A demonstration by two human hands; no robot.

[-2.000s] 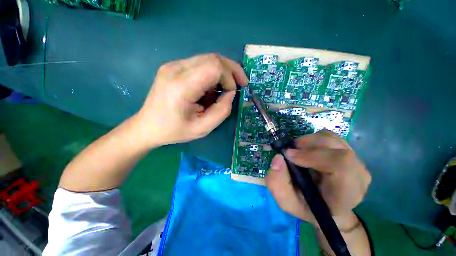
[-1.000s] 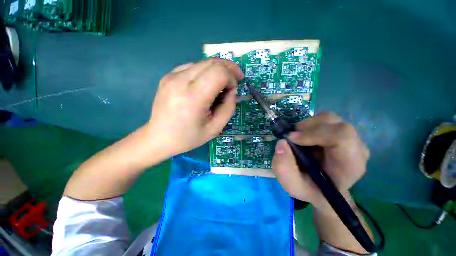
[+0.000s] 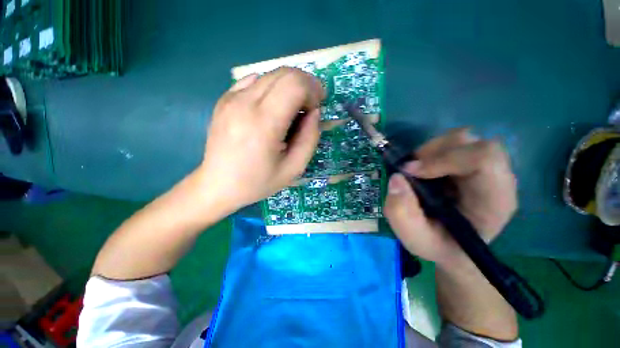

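A green PCB panel [image 3: 340, 197] lies on a pale tan backing board [image 3: 323, 227] in front of me, its tan edges showing at top and bottom. My right hand [image 3: 462, 194] holds the black soldering iron [image 3: 469, 248], its metal tip over the upper right part of the panel. My left hand [image 3: 265, 136] is over the panel's left side with thumb and index finger pinched, hiding the boards beneath. The solder wire seen earlier at these fingers cannot be made out now.
A thick stack of green panels [image 3: 88, 37] stands at the upper left. A white tape roll [image 3: 16, 95] lies by a dark object at the left edge. A round tin [image 3: 590, 178] is at the right edge. A blue apron [image 3: 313, 285] covers my lap.
The panel and backing board have shifted left in view and turned slightly. The iron tip has moved from the panel's upper left part to its upper right part. More of the stack shows.
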